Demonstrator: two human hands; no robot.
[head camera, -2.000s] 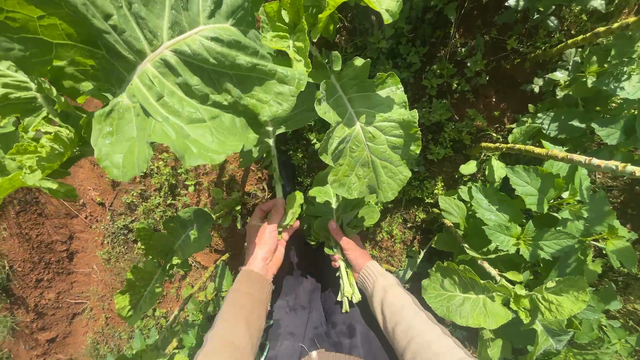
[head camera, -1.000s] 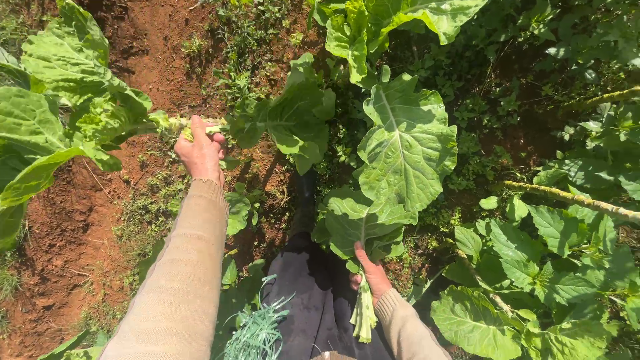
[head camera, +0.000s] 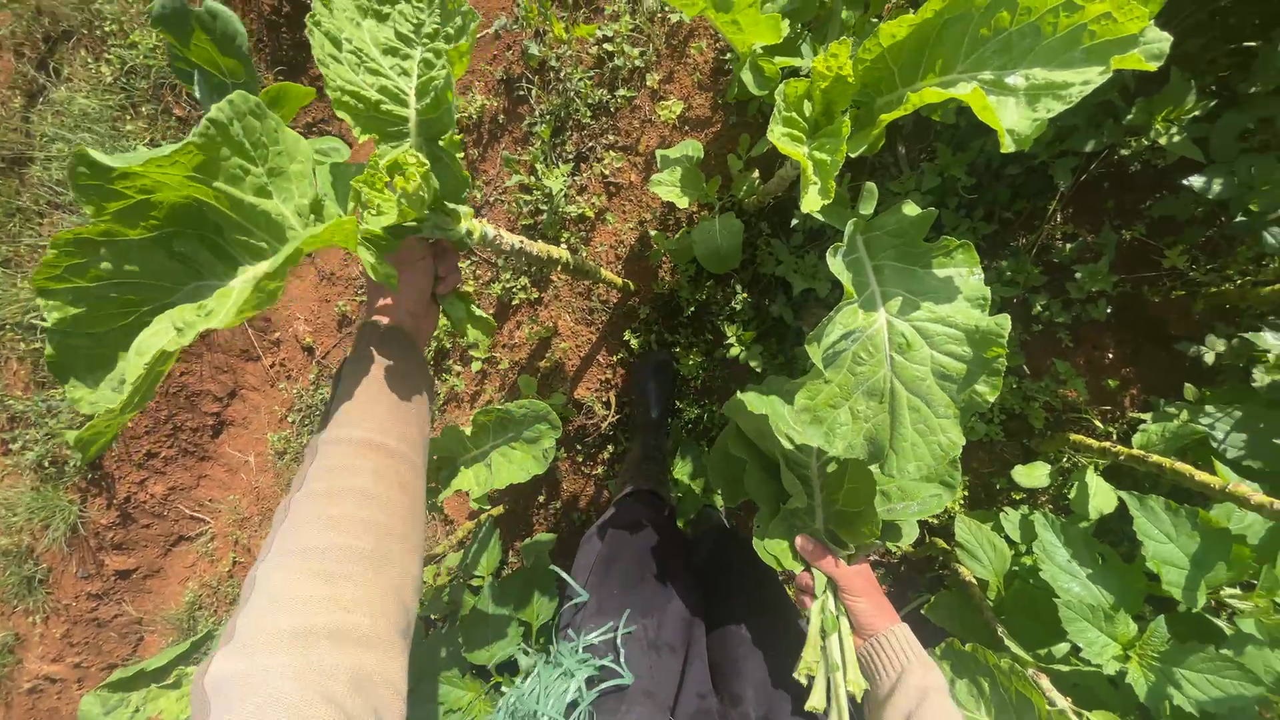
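Observation:
My left hand (head camera: 412, 285) is at the upper left, at the crown of a leafy green plant (head camera: 190, 240), just under where its leaves meet the knobbly stem (head camera: 545, 255). The leaves partly cover the fingers, so their exact hold is hidden. The stem slants down to the right toward the soil. At the lower right, my right hand (head camera: 848, 590) grips a bunch of picked green leaves (head camera: 885, 350) by the stalks. The cut stalk ends (head camera: 830, 660) stick out below the fist, and the broad blades spread upward.
Another leafy plant (head camera: 960, 70) stands at the top right. Dense weeds and a bare knobbly stem (head camera: 1170, 468) are at the right. Teal string strands (head camera: 565, 670) hang by my dark trousers (head camera: 640, 600). My dark boot (head camera: 652, 390) rests among low weeds; reddish soil (head camera: 200, 450) lies left.
My left hand has moved left and up, away from my right hand, and is now at another plant's crown. My right hand still holds the leaf bunch. The view has shifted left.

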